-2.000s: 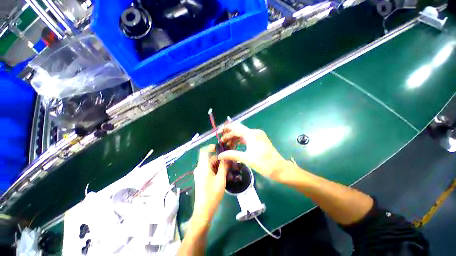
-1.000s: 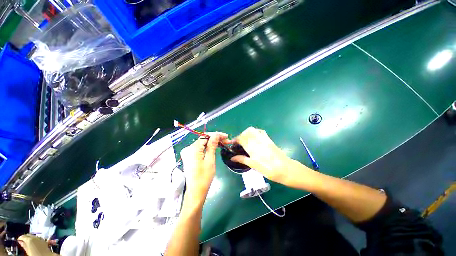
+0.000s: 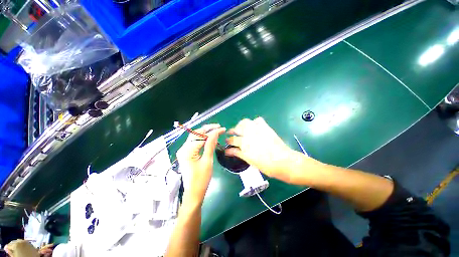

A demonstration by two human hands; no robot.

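A white camera housing (image 3: 253, 182) lies on the green bench top, its flat foot toward me and a white tail cable (image 3: 269, 205) running from it. A round black part (image 3: 232, 161) sits at its mouth, partly covered by my right hand. My left hand (image 3: 200, 145) pinches a red and dark wire harness (image 3: 191, 131), whose small white plug points up and left. My right hand (image 3: 256, 145) has its fingertips at the black part's upper edge, close to my left fingertips. Whether it grips anything is hidden.
A white sheet (image 3: 116, 201) with wires and white parts lies at left. A black spoked disc (image 3: 308, 116) and a thin rod (image 3: 300, 144) lie at right. A dark conveyor, a blue bin (image 3: 166, 30) and a clear bag (image 3: 70, 55) are beyond. Another person's hand shows bottom left.
Since two seconds ago, the harness has swung from pointing up to pointing left, in my left hand. My right hand has moved onto the black part. The view has also shifted.
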